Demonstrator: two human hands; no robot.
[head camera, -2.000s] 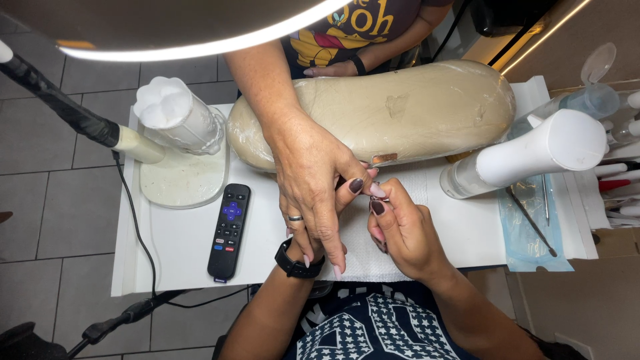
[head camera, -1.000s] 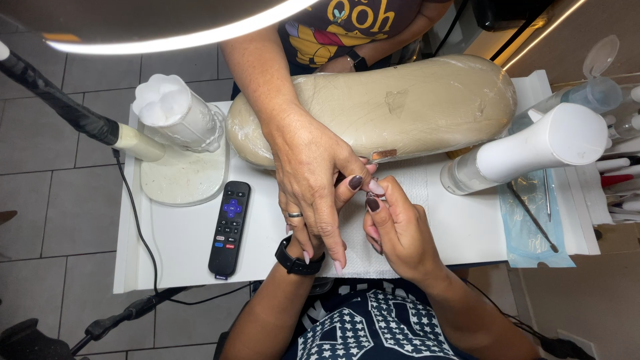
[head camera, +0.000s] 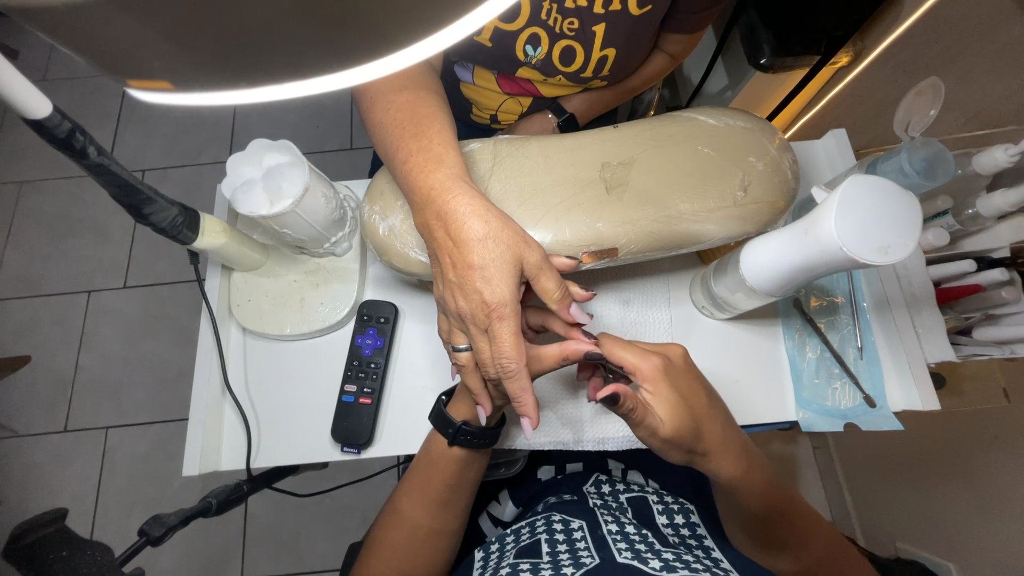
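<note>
My left hand (head camera: 556, 357), with a black watch on its wrist, is partly hidden under another person's hand (head camera: 488, 296) that wears a ring. Its dark-nailed fingers hold that hand around the thumb side, by a pale pink nail. Close to its fingertips, my right hand (head camera: 668, 392) pinches a small metal tool (head camera: 614, 373), mostly covered by the fingers; its exact kind cannot be told. Behind the hands lies a beige armrest cushion (head camera: 624, 188) wrapped in clear film, and a white paper towel (head camera: 640, 304) is spread beneath them.
A black remote control (head camera: 365, 376) and a lamp base (head camera: 296, 296) with a white ornate holder (head camera: 276, 188) are at left. At right are a white pump bottle (head camera: 808, 248) and a blue pouch (head camera: 840, 352) with metal tools. The lit lamp (head camera: 320, 48) hangs above.
My right hand has shifted slightly toward me. The fingers of my left hand have changed position, with more dark nails showing beside the other person's thumb.
</note>
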